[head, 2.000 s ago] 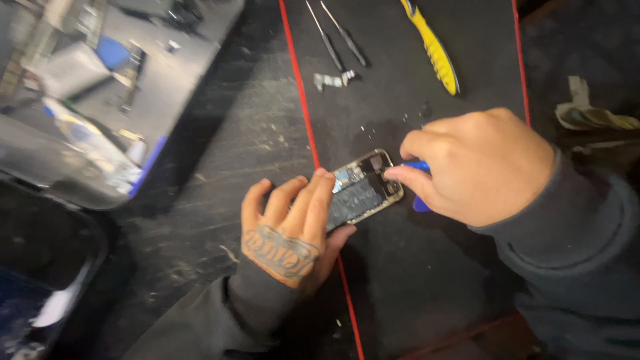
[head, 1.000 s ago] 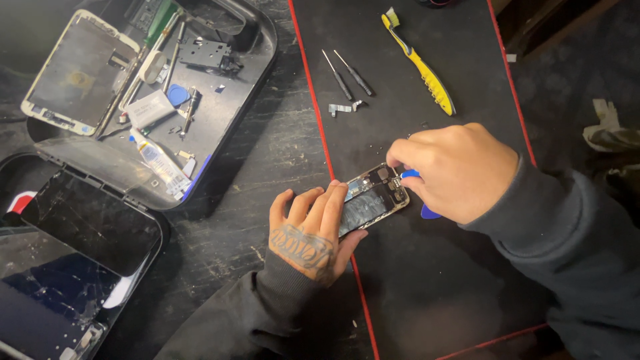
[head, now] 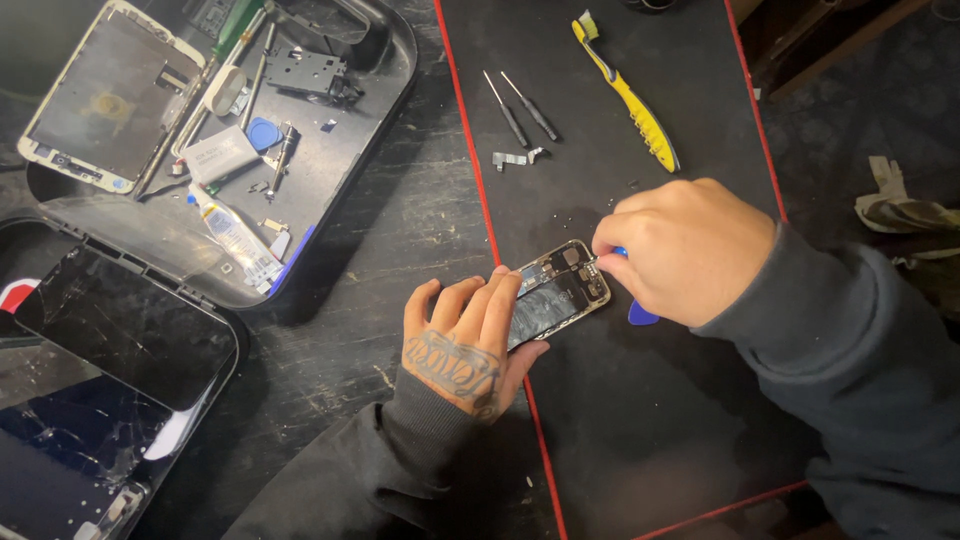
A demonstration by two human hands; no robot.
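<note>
My left hand [head: 465, 341] grips an opened smartphone [head: 551, 304] by its lower end, fingers over one long edge and thumb at the other. The phone's battery and inner parts show, and it lies at a slant on the black mat. At its upper right end, my right hand [head: 686, 251] pinches a small tool with a blue part [head: 620, 253]; the tip meets the phone's end, and the rest is hidden by the fingers. A dark blue plastic pick [head: 643, 313] lies partly under my right hand. Several tiny screws [head: 568, 221] lie just above the phone.
Two small screwdrivers [head: 517, 109], metal brackets [head: 510, 160] and a yellow toothbrush [head: 630, 97] lie on the red-edged mat [head: 480, 180]. At the left, an open case [head: 337, 225] holds phone parts, a white battery [head: 221, 155] and a tube [head: 232, 232]; cracked screens [head: 127, 330] lie in its lower half.
The view has shifted somewhat and shows more of the case. Both hands stay at the phone, the left one holding it and the right one at its upper right end.
</note>
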